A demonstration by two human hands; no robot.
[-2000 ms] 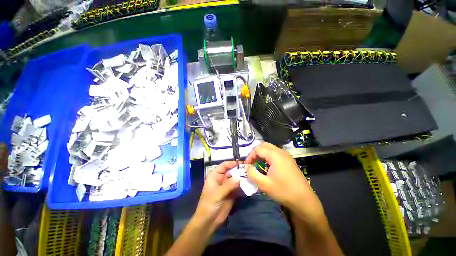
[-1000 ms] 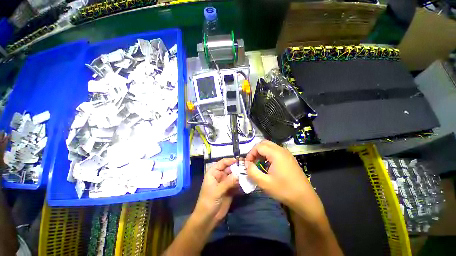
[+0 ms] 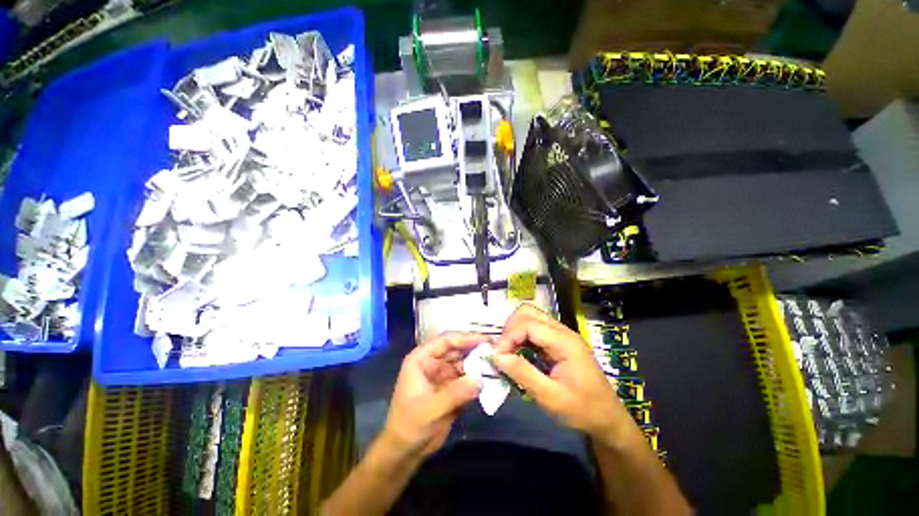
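Observation:
My left hand (image 3: 433, 388) and my right hand (image 3: 552, 365) hold a small white plastic housing (image 3: 490, 388) between their fingertips, just below the near edge of the work tray (image 3: 435, 314). A green circuit board is partly visible under my right fingers; most of it is hidden. The slim dark soldering iron (image 3: 482, 242) points down over the tray, apart from the housing. A yellow-olive sponge (image 3: 521, 286) lies on the tray's right side, and thin sticks lie near its front.
The soldering station (image 3: 423, 136) stands behind the tray, with the fume fan (image 3: 569, 191) on its right. Blue bins (image 3: 374, 202) of white housings are at left. Black foam (image 3: 746, 171) covers boards at right. Yellow crates (image 3: 796, 403) are below. Clear blister trays (image 3: 836, 373) lie far right.
My hands have drawn the housing back from the iron tip towards me. The view has tipped down, so the tray and sponge now show.

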